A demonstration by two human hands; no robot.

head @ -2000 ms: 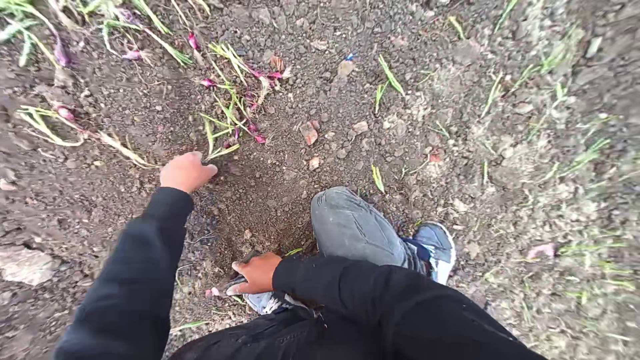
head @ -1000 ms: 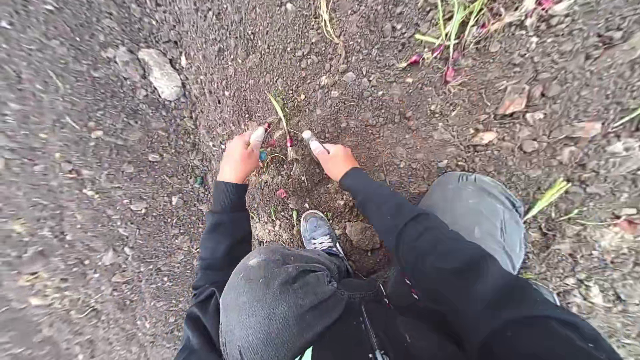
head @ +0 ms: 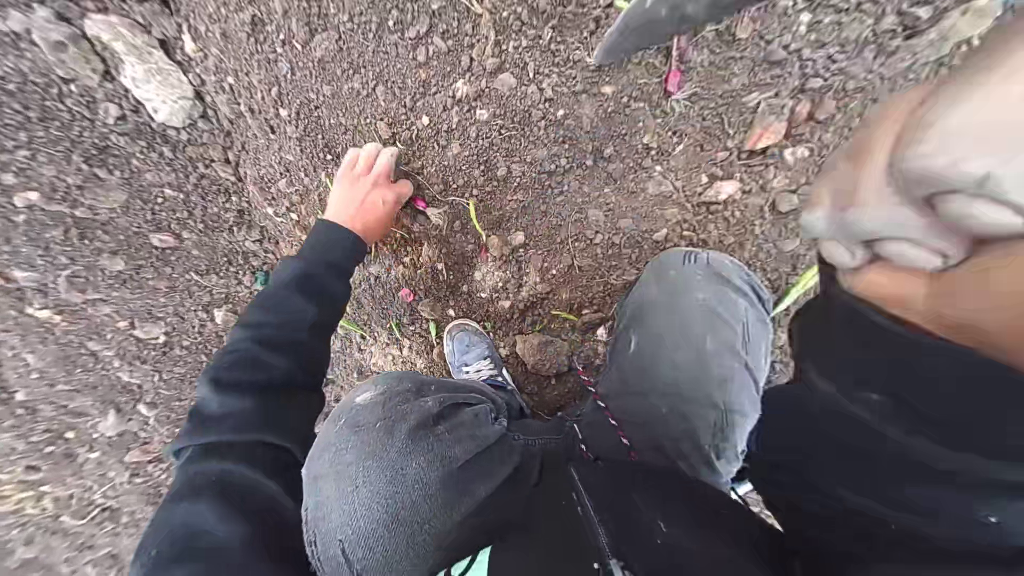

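Note:
My left hand is low over the soil with its fingers curled. A small red onion bulb with pale roots sticks out beside its thumb, and a bit of green shows on the hand's other side; the palm is hidden. Large and blurred at the right edge, my right hand is raised near the camera, its fingers curled and dusty; what lies inside it cannot be seen. A dark metal blade enters at the top edge, its handle out of view. Under it lies another red bulb with roots.
Loose stony soil surrounds my shoe and bent knees. A clod lies beside the shoe. A big pale stone is at the upper left, and a reddish flat stone at the upper right. Green leaf scraps are scattered about.
One second ago both hands were low around an onion plant. My right hand has since risen toward the camera at the right, and a blade has come into view at the top.

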